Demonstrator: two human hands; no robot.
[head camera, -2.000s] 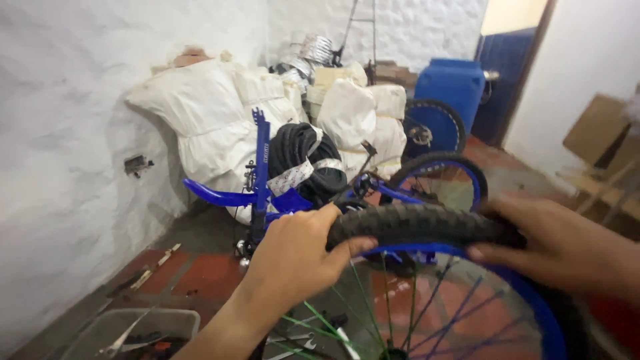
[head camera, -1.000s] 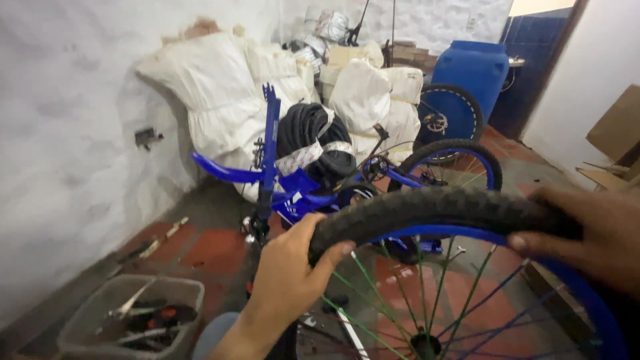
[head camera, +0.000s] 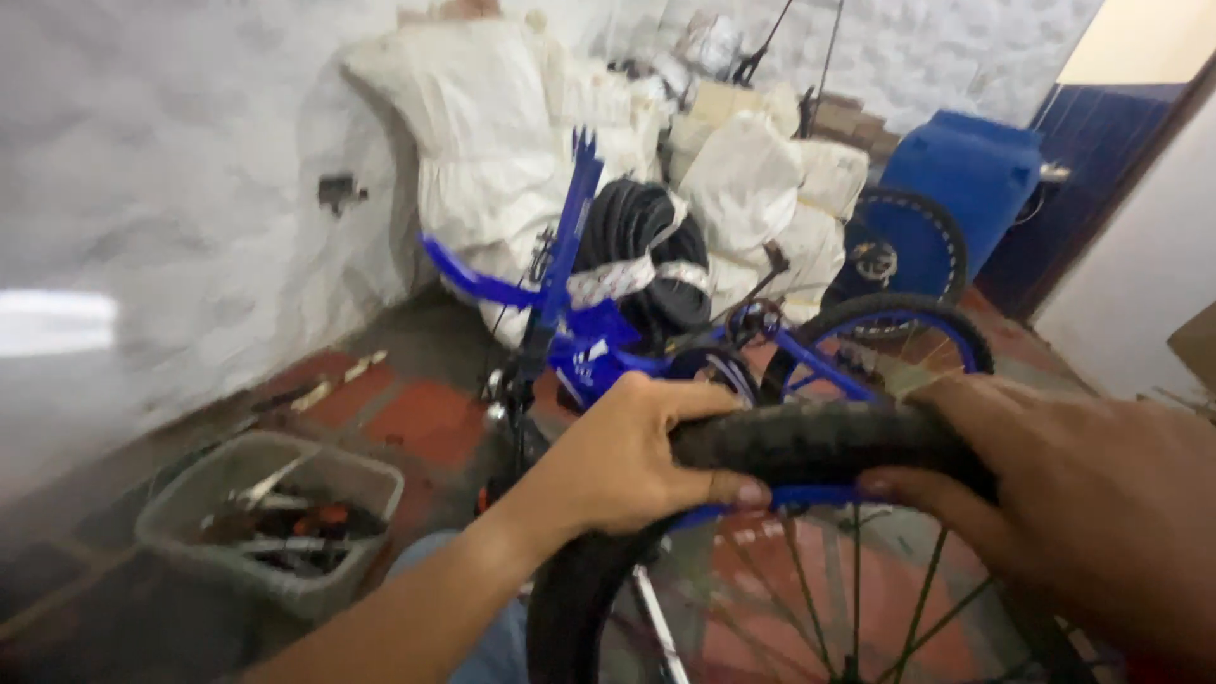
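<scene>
A bicycle wheel with a black knobby tire (head camera: 807, 439), a blue rim (head camera: 817, 495) and spokes stands upright close to me. My left hand (head camera: 655, 451) grips the tire at its upper left, thumb along the rim. Over the upper right of the same tire my right hand (head camera: 1026, 475) is closed, its thumb on the blue rim. The wheel's lower part lies outside the view. Just beyond it is an upturned blue bicycle frame (head camera: 584, 356) with a fork, a fender and a rear wheel (head camera: 978, 347).
A clear plastic bin (head camera: 161, 518) of tools sits on the tiled floor at left. Behind the bicycle are coiled black tires (head camera: 636, 228), white sacks (head camera: 484, 114), a blue barrel (head camera: 964, 180) and another wheel (head camera: 955, 233). A rough white wall (head camera: 218, 190) borders the left.
My hands have come closer together along the tire, both still gripping it. The view has shifted so that the tool bin shows more fully.
</scene>
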